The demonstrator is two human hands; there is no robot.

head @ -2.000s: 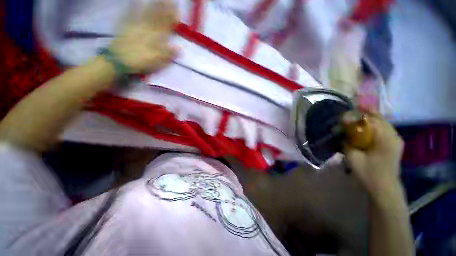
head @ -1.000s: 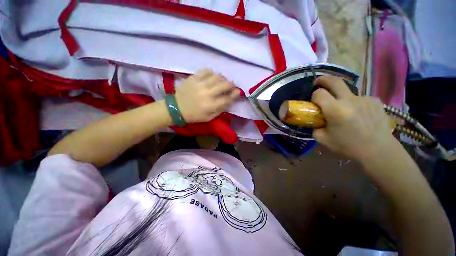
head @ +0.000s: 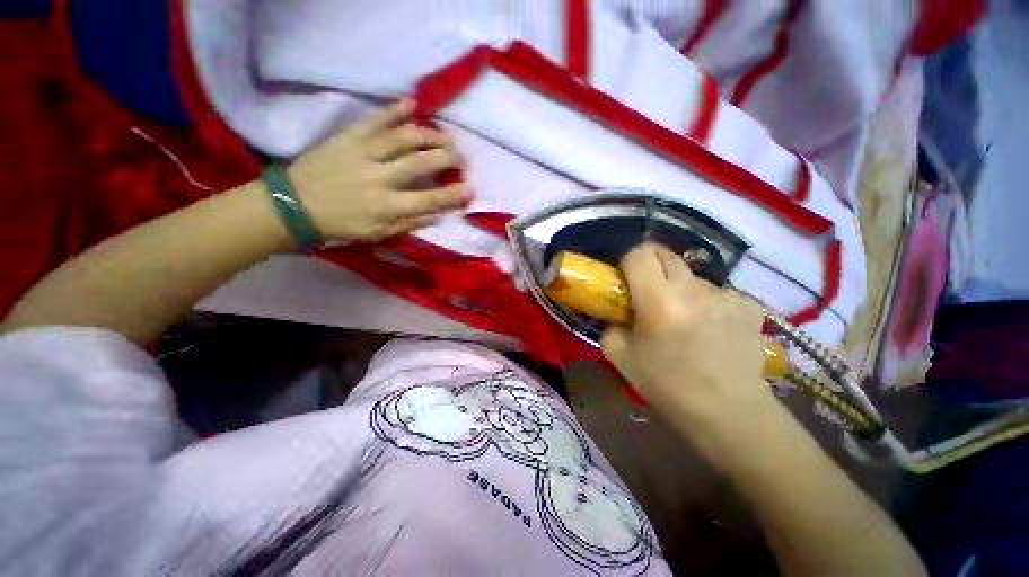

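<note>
My right hand (head: 688,327) grips the glossy yellow-orange handle of the iron (head: 615,231). The iron has a pointed silver rim and a black top, and its tip points left. It lies over the near edge of the white panel (head: 519,163), which has red strip edges. My left hand (head: 367,180) lies on the panel's left end, palm down, fingers apart and pointing right, at a red strip. Red face fabric (head: 451,282) of the garment shows bunched below the panel. The iron's sole is hidden.
The braided iron cord (head: 829,378) runs right from the iron. A pink pad with a scorched centre (head: 920,282) lies at the right table edge. Red fabric (head: 68,192) is heaped at left. Blue and white cloth (head: 953,124) is at far right.
The iron has moved left over the panel in my right hand. My left hand has moved left and away from me to the panel's left end. The garment appears shifted right and more slanted.
</note>
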